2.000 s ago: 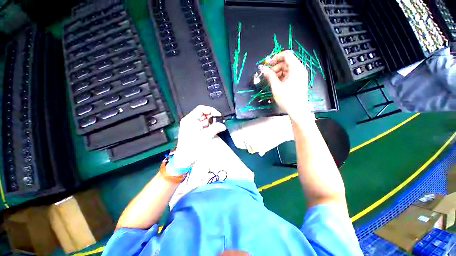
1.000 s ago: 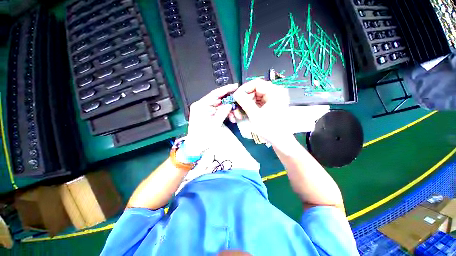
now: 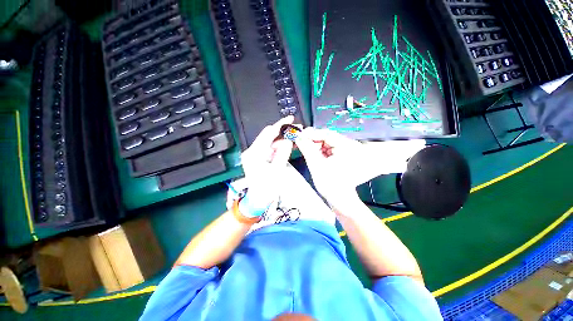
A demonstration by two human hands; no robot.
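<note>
My left hand (image 3: 267, 150) holds a small black housing (image 3: 290, 128) in its fingertips, near the end of the long pocketed tray (image 3: 251, 81). A small circuit board (image 3: 291, 134), with yellow and white spots, shows at the housing. My right hand (image 3: 321, 153) is beside it, its fingertips touching the small parts; fingers partly hide them. The flat tray (image 3: 333, 37) behind my right hand holds loose green sticks (image 3: 402, 74) and a small pale and dark part (image 3: 354, 102).
Stacked trays (image 3: 154, 81) and another long tray stack (image 3: 53, 125) are at left. The right-side tray stack (image 3: 480, 50), a black stool (image 3: 435, 182), white paper (image 3: 396, 157) and another person's sleeve (image 3: 553, 110) are at right. Cardboard boxes (image 3: 116, 257) lie lower left.
My right hand has left the flat tray and come to my left hand, where both now meet at the small parts. The view has shifted, uncovering the stool and the green sticks.
</note>
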